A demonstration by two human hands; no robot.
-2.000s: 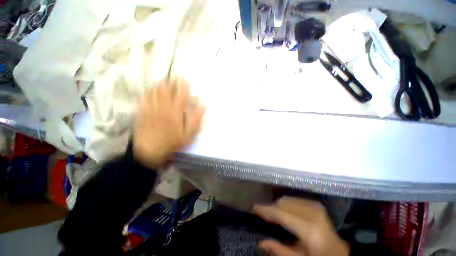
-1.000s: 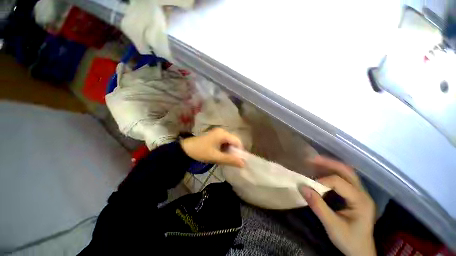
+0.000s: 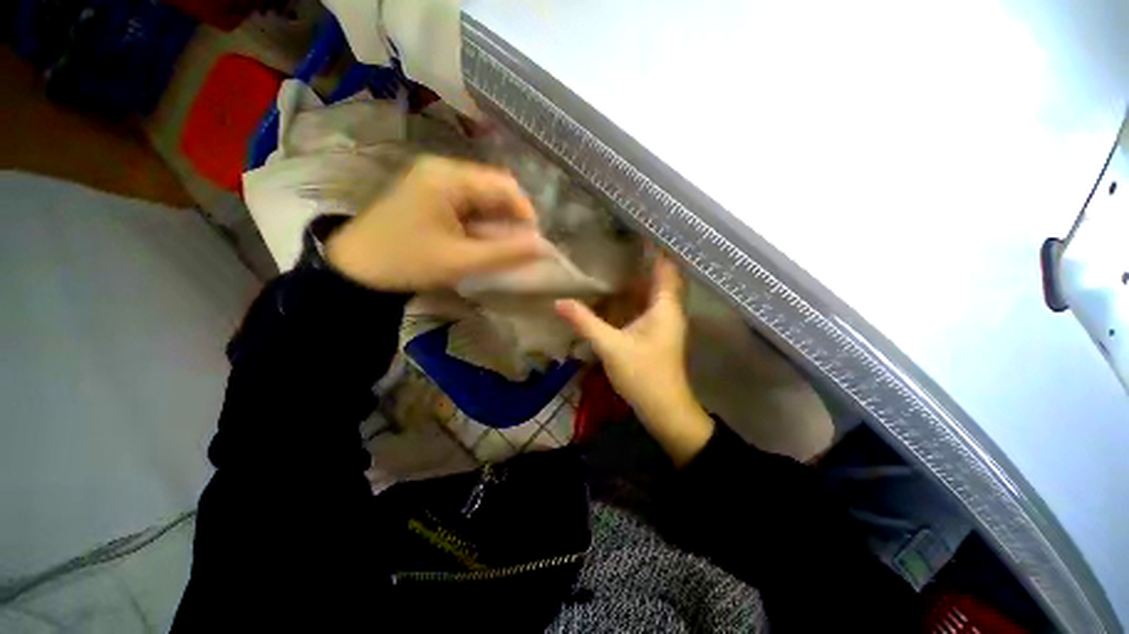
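My left hand [image 3: 433,229] is blurred and closed around a small cream fabric piece [image 3: 539,266], above the floor basket left of the table edge. My right hand [image 3: 638,353] is just right of and below the piece, with thumb and fingers spread apart; it appears empty. More cream pieces [image 3: 285,204] fill the blue basket [image 3: 489,394] under my hands. The basket's middle is partly hidden by my left hand and the held piece.
The white table edge carries a ruler tape [image 3: 743,273] running diagonally to the lower right. Cream cloth [image 3: 427,50] hangs over the edge at top. A red object [image 3: 229,121] and dark blue things are at upper left. A red basket [image 3: 966,616] shows at lower right.
Both hands have moved up and left with the cream piece, over the blue basket. My right hand has let go of it. The view has shifted toward the floor since the table view.
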